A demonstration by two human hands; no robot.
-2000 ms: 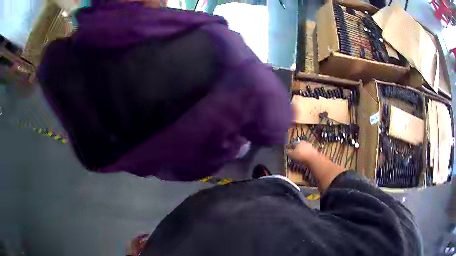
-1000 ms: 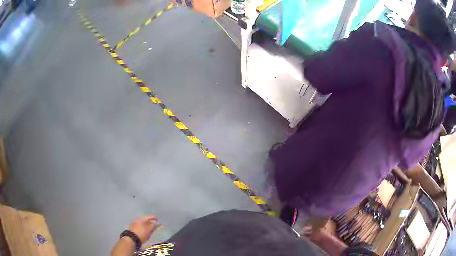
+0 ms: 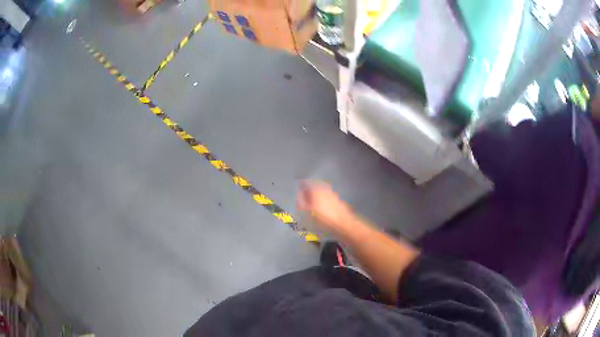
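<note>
My right hand [image 3: 320, 203] is in front of me over the grey floor, blurred, with the bare forearm coming from a dark sleeve. Its fingers look loosely curled, and I cannot make out anything in it. My left hand is not in view. Nearest in front is the grey floor with a yellow-and-black tape line [image 3: 219, 164]. A dark shoe [image 3: 333, 254] with a red mark shows below my hand.
A person in purple [image 3: 513, 217] stands close at the right. The conveyor end with white side panels [image 3: 401, 131] and a green belt [image 3: 490, 49] is at the upper right. A brown carton [image 3: 263, 23] stands at the top. Cardboard [image 3: 14, 270] shows at the left edge.
My right hand has swung forward over the floor. My left hand has gone out of view. The person in purple and the cartons of black parts have shifted toward the right edge.
</note>
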